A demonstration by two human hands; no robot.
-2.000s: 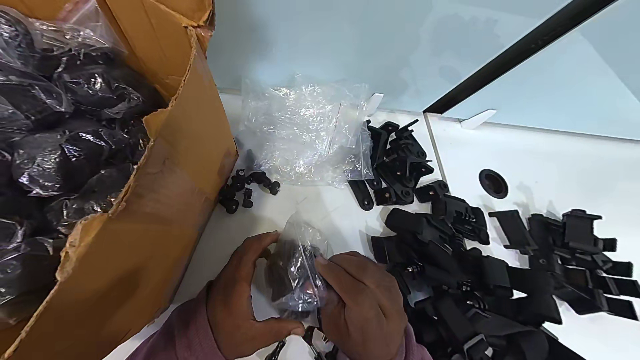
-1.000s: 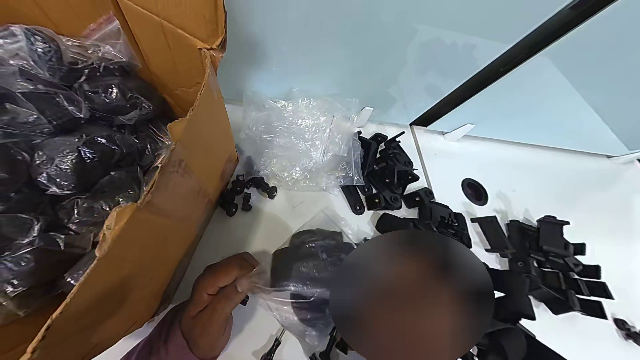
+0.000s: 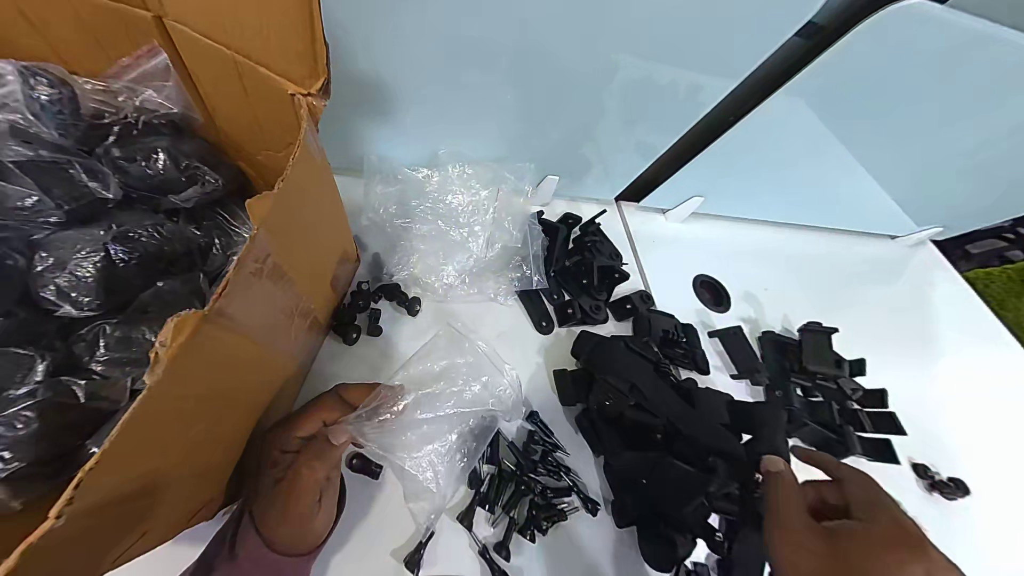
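My left hand (image 3: pixel 308 456) pinches the edge of a clear plastic bag (image 3: pixel 444 408), which looks empty and spreads over the white table. Just right of the bag lies a pile of small black screws or bolts (image 3: pixel 528 480). My right hand (image 3: pixel 840 512) touches a black part at the right side of a large heap of black straps and plastic parts (image 3: pixel 664 424); whether its fingers grip that part is unclear. Beyond the hands are a stack of clear bags (image 3: pixel 456 224), black arm-like plastic parts (image 3: pixel 584 264) and a few small black knobs (image 3: pixel 364 312).
At the left stands an open cardboard box (image 3: pixel 232 344) full of bagged black items (image 3: pixel 120 248). Black clamp-like parts (image 3: pixel 824 384) and a round grommet (image 3: pixel 711 293) are on the right. A glass partition (image 3: pixel 512 104) with a black post (image 3: pixel 744 100) borders the table's far side.
Two seconds ago both hands were at a bag with dark contents. Now my left hand alone holds a flat clear bag, and my right hand has moved right to the heap.
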